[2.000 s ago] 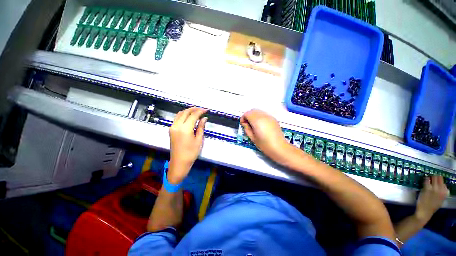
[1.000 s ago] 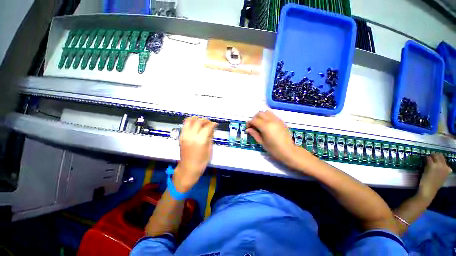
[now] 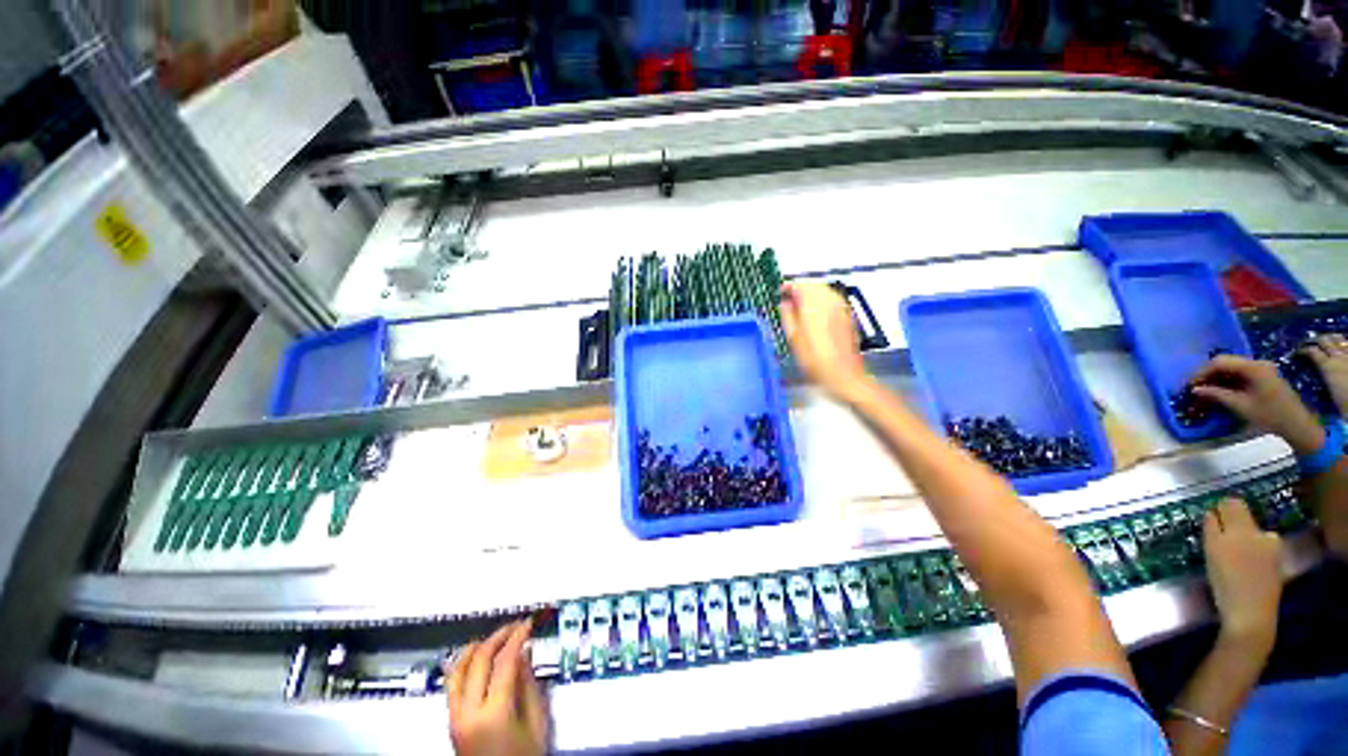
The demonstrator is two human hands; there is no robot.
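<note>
The long green circuit board panel [image 3: 710, 617] lies in the conveyor rail. My left hand [image 3: 500, 697] is at its left end, cut off by the bottom edge, fingers bent over the rail; whether they hold anything is hidden. My right hand [image 3: 822, 337] reaches over the bench to the right end of the stacked bare panels [image 3: 695, 284]. Its fingertips are at the last green strip; I cannot tell if they grip it. A blue component bin [image 3: 707, 396] stands in front of the stack, dark parts heaped at its near end.
A green board piece [image 3: 244, 495] lies flat at left, beside a small dark pile. A tan card [image 3: 550, 446] bears a whitish ring. A small blue bin [image 3: 328, 369] is at back left. More bins [image 3: 1005, 369] and other workers' hands [image 3: 1245, 569] are at right.
The view has tilted up, showing more of the bench. My right hand has left the rail and moved back to the standing panels. My left hand stays at the rail, now lower in view.
</note>
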